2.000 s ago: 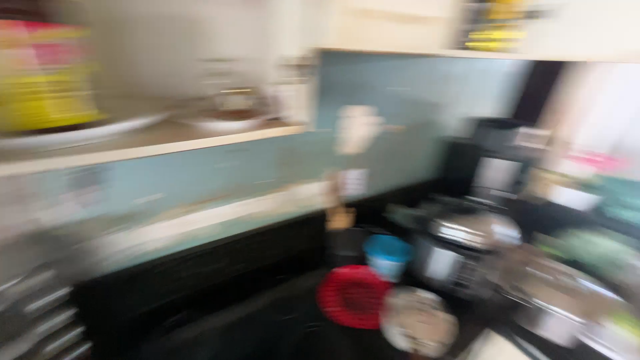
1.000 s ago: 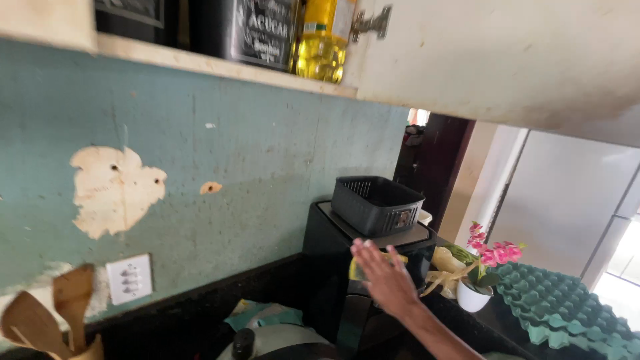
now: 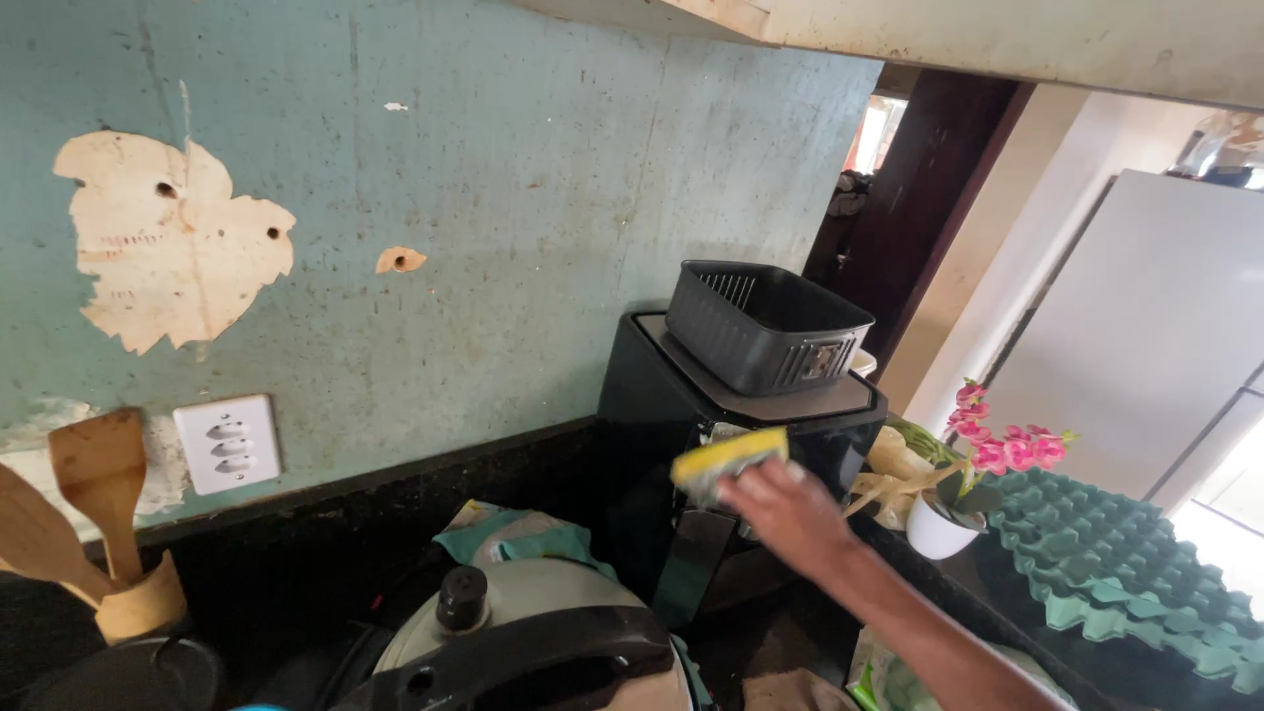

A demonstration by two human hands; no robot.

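My right hand (image 3: 787,504) reaches in from the lower right and grips a yellow sponge (image 3: 733,456) with a greyish, foamy-looking underside. The sponge is at the upper front of a black air fryer (image 3: 647,415); whether it touches the surface I cannot tell. On top of the air fryer rests a black basket (image 3: 760,326) with slotted sides. Below and to the left of my hand lies a pressure cooker lid (image 3: 533,592) with a black handle. My left hand is out of view.
Wooden spatulas (image 3: 104,474) stand in a holder by a wall socket (image 3: 228,444). A crumpled cloth or bag (image 3: 523,536) lies behind the lid. Right of the air fryer are a white flowerpot (image 3: 940,528) with pink flowers and green egg trays (image 3: 1126,573). A cabinet (image 3: 987,54) overhangs above.
The view has swung right since the oldest frame. My right hand, absent from that frame, was near the air fryer's top front a second ago; the sponge now shows more clearly in it.
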